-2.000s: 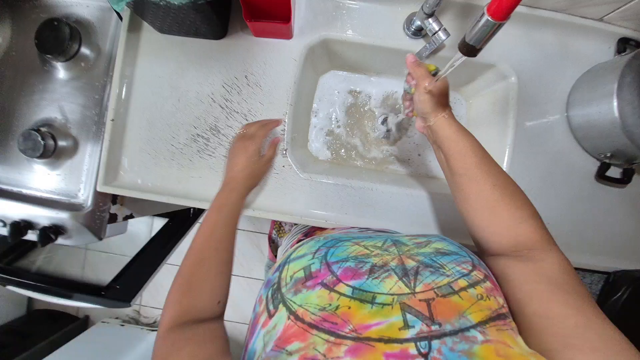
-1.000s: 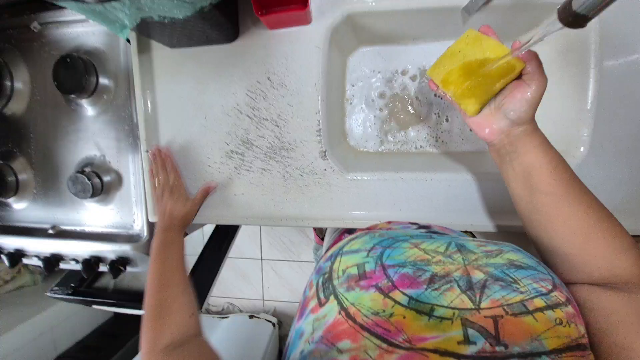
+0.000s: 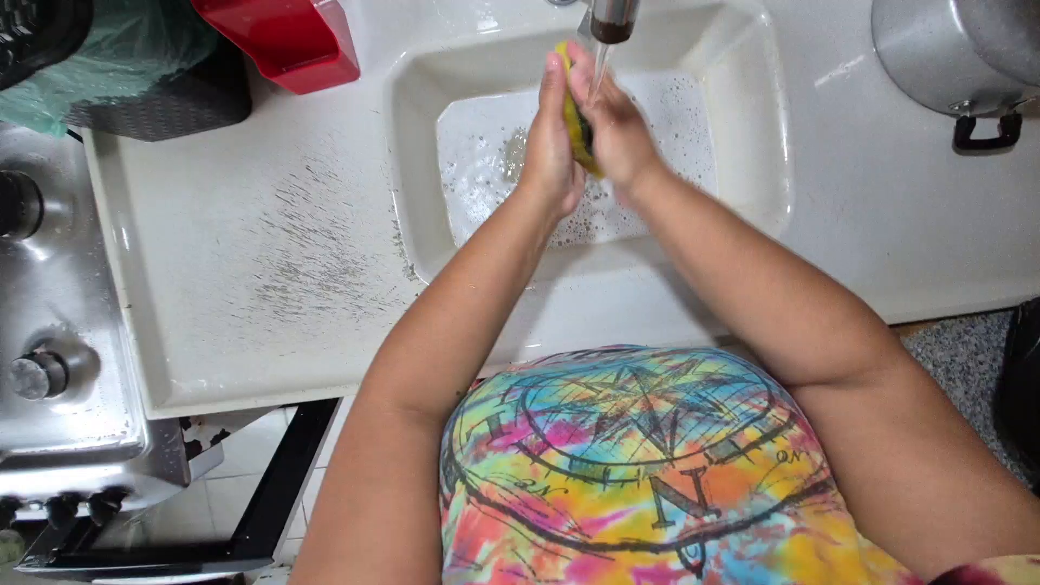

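Note:
A yellow sponge with a dark side [image 3: 578,130] is pressed between my two palms over the sink basin [image 3: 414,162]. My left hand [image 3: 552,138] lies flat along its left side, fingers pointing up. Against its right side is my right hand [image 3: 615,122], slightly blurred. From the faucet spout [image 3: 613,20] just above, a stream of water runs onto my right hand and the sponge. Sudsy water with bubbles covers the basin's bottom.
Dark specks streak the white counter [image 3: 203,325] left of the basin. A stainless stove [image 3: 73,325], a black bin with a green bag [image 3: 162,89] and a red plastic container [image 3: 317,65] are left; a metal pot [image 3: 959,57] stands at upper right.
My left hand has moved from the counter's left edge to the sponge over the basin. The sponge, earlier open to view on my right hand, is now edge-on between both palms.

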